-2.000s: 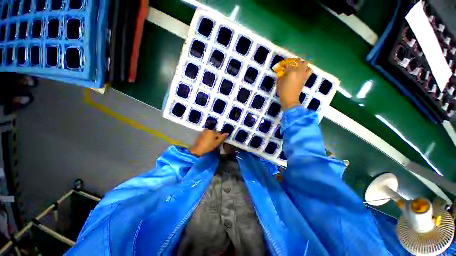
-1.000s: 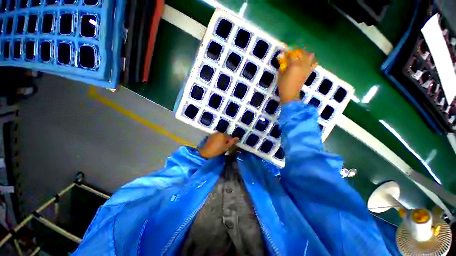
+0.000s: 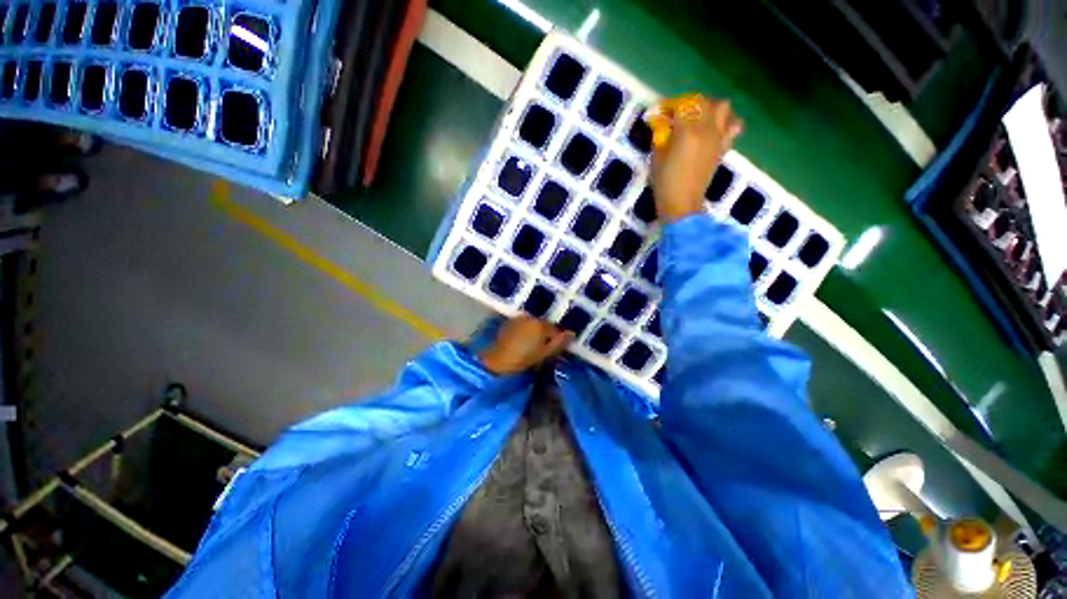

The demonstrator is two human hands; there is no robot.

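Note:
A white pocket tray (image 3: 583,187) lies tilted on the green bench, with a small black glossy piece (image 3: 578,155) in each visible pocket. A blue edge shows under its left side. My right hand (image 3: 690,152) is over the tray's upper part, shut on a yellow-orange wiping pad (image 3: 675,115); the pocket under it is partly hidden. My left hand (image 3: 527,344) is at the tray's near edge, fingers closed by the rim; whether it grips the rim is not clear. My right sleeve hides some pockets.
A tray stack with a blue tray (image 3: 293,117) on top stands at upper left. Black trays (image 3: 977,211) with a white strip (image 3: 1034,152) lie at the right. A small fan (image 3: 971,567) and round white disc (image 3: 895,482) are at lower right. A framed cart (image 3: 129,532) stands on the floor at lower left.
The view has shifted, so the tray, stack and hands appear further right. My right hand with the pad remains near the tray's upper edge. My left hand stays at the near edge.

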